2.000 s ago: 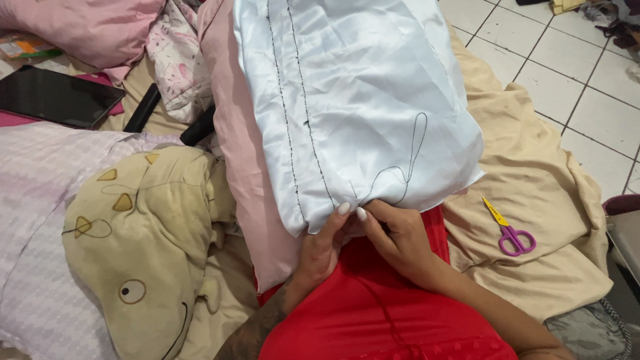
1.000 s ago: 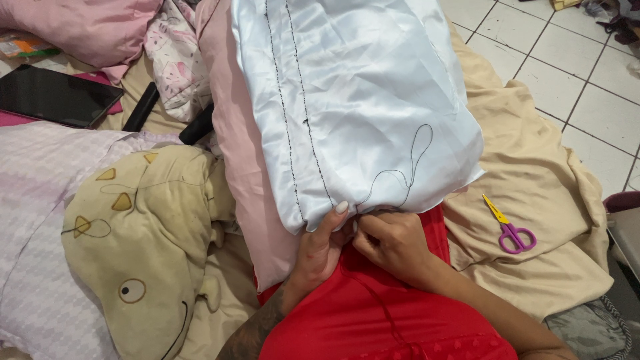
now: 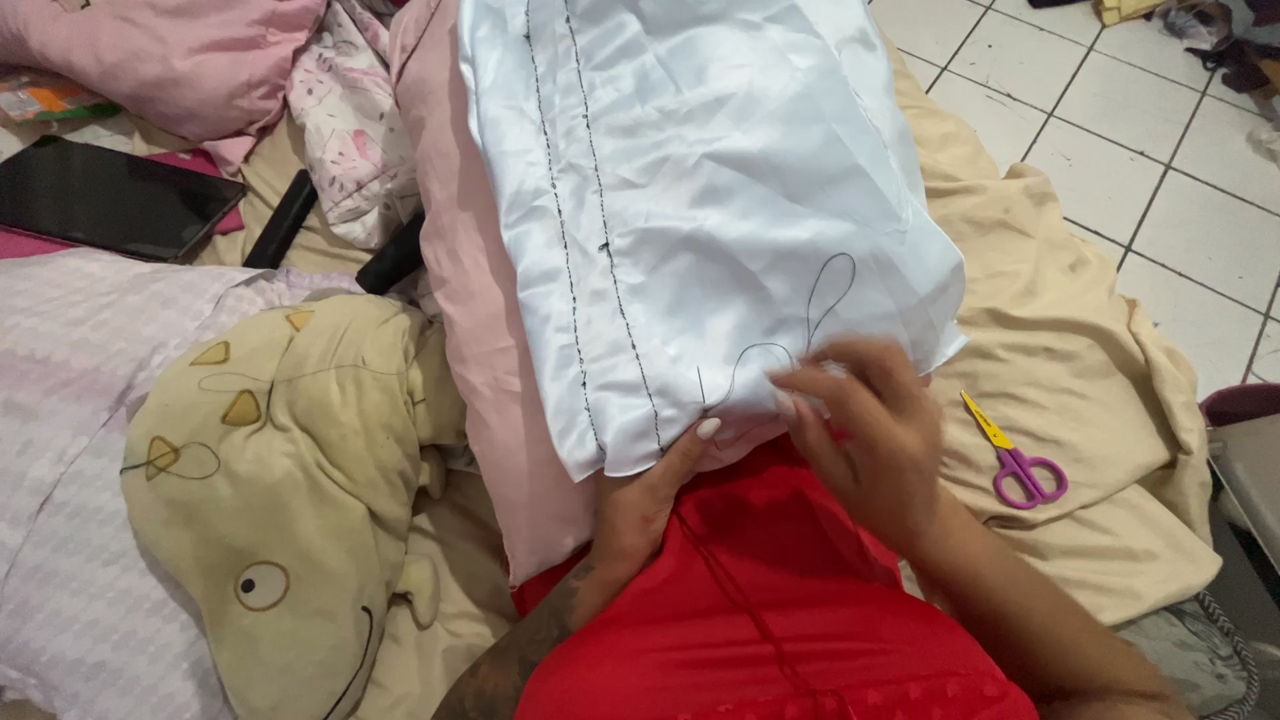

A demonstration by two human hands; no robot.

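Note:
White satin fabric (image 3: pixel 720 200) with two rows of dark stitches lies over a pink pillow (image 3: pixel 480 400). My left hand (image 3: pixel 640 500) pinches its lower edge, thumb on top. Just above that thumb a sewing needle (image 3: pixel 701 388) stands up from the cloth, and dark thread (image 3: pixel 765 346) curves from it and loops over the satin. My right hand (image 3: pixel 870 430), blurred, is raised at the right of the needle with its fingers partly spread; nothing is plainly held in it. Yellow-bladed scissors with purple handles (image 3: pixel 1015 460) rest on beige cloth to the right.
A plush dinosaur (image 3: pixel 290 520) with loose thread on it lies at the left. Behind it are a black tablet (image 3: pixel 110 200) and two black cylindrical objects (image 3: pixel 283 220). Beige cloth (image 3: pixel 1080 380) covers the right side, beside the tiled floor (image 3: pixel 1070 110).
My right hand has left the fabric edge beside my left hand and moved right and up, its fingers loosened. The needle now shows upright by my left thumb.

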